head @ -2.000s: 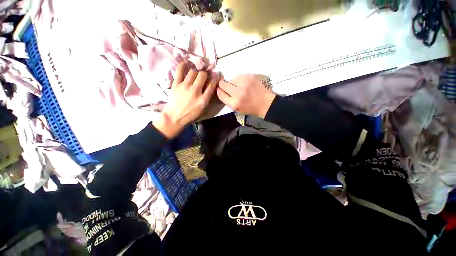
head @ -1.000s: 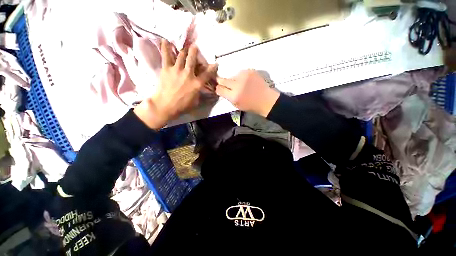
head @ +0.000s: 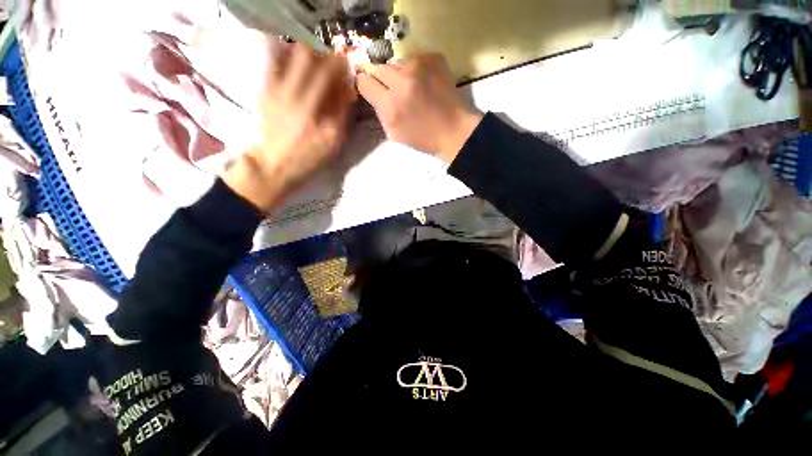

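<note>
The pale pink garment body [head: 182, 98] lies crumpled on the left of the white machine table [head: 401, 178]. My left hand [head: 303, 116] is blurred and lies on the garment's right part. My right hand [head: 417, 100] pinches a bit of pink fabric [head: 350, 61] between thumb and fingers, beside my left fingertips. Both hands are just in front of the presser foot area [head: 369, 40] of the sewing machine. The needle cannot be made out. What my left fingers grip is hidden.
Blue crates stand at the left [head: 67, 191] and below the table [head: 289, 307]. Pink pieces [head: 739, 240] hang in a heap at the right. Black looped handles [head: 764, 58] and a whitish plastic wrap [head: 654, 53] lie at the table's right end.
Both hands have moved up and away from the table's front edge, to the presser foot area, with the fabric. My left hand's spread fingers have drawn closer together.
</note>
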